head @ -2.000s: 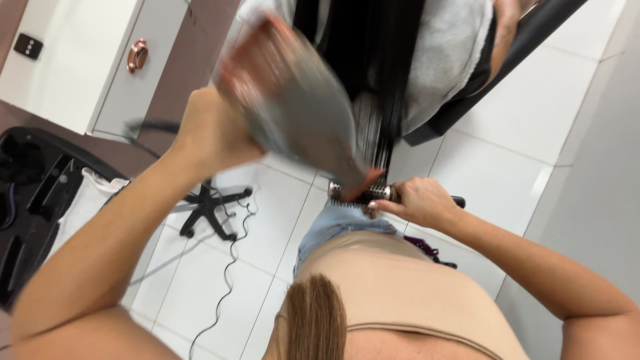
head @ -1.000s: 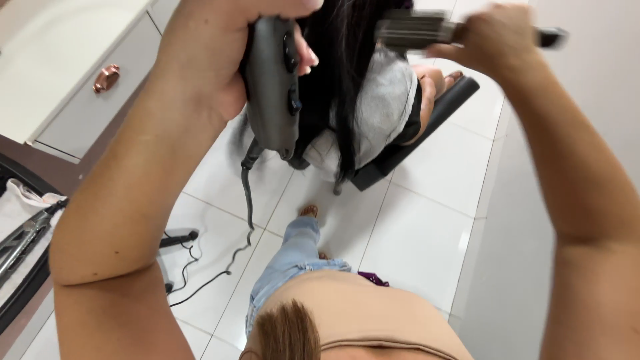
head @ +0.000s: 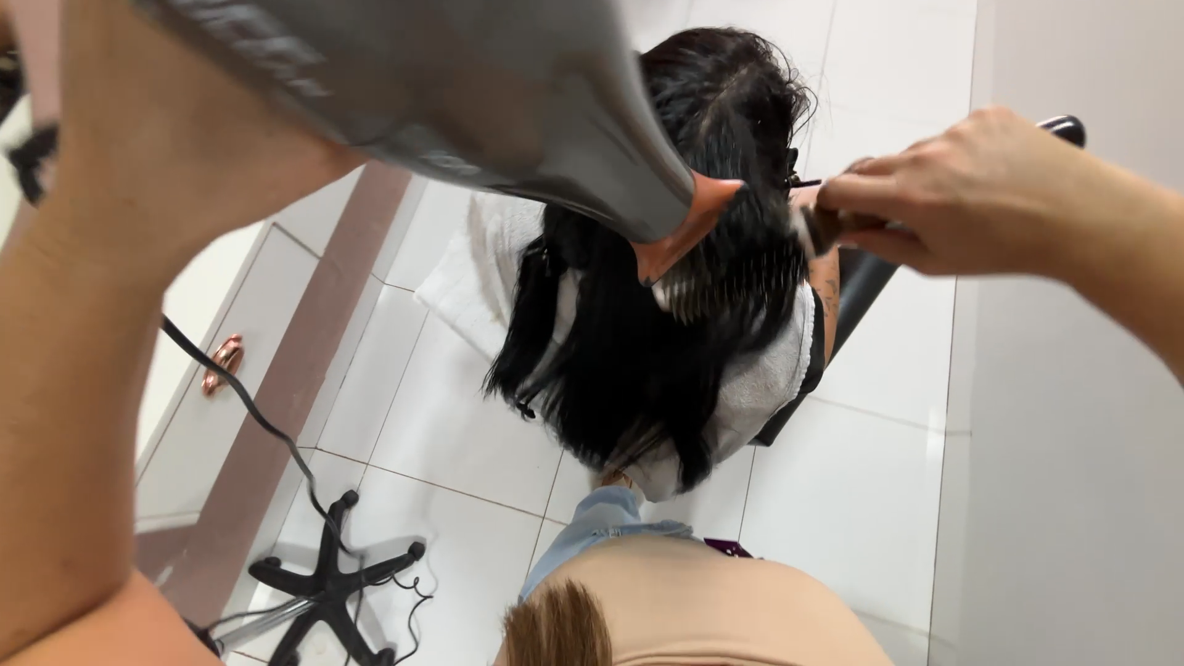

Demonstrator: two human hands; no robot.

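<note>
My left hand [head: 213, 139] grips a grey hair dryer [head: 481, 102] at the upper left; its handle is mostly out of view. The dryer's orange concentrator nozzle [head: 689, 231] points at the long black hair [head: 638, 342] of a seated person seen from behind. My right hand [head: 962, 199] holds a round hairbrush [head: 731, 282] by its handle, right of the head. The bristles sit in the hair just below and right of the nozzle. A white towel [head: 763, 370] lies over the person's shoulders, partly under the hair.
A black chair arm [head: 865, 296] is beside the seated person. At left stand a white drawer unit with a copper handle [head: 222, 365] and a black five-arm wheeled base [head: 328, 578]. The dryer's black cord [head: 268, 421] hangs down there. A grey wall [head: 1078, 444] bounds the right side.
The brush, raised at upper right one second ago, is now in the hair. The dryer has turned, its nozzle now at the hair. The view has shifted, showing the person's head.
</note>
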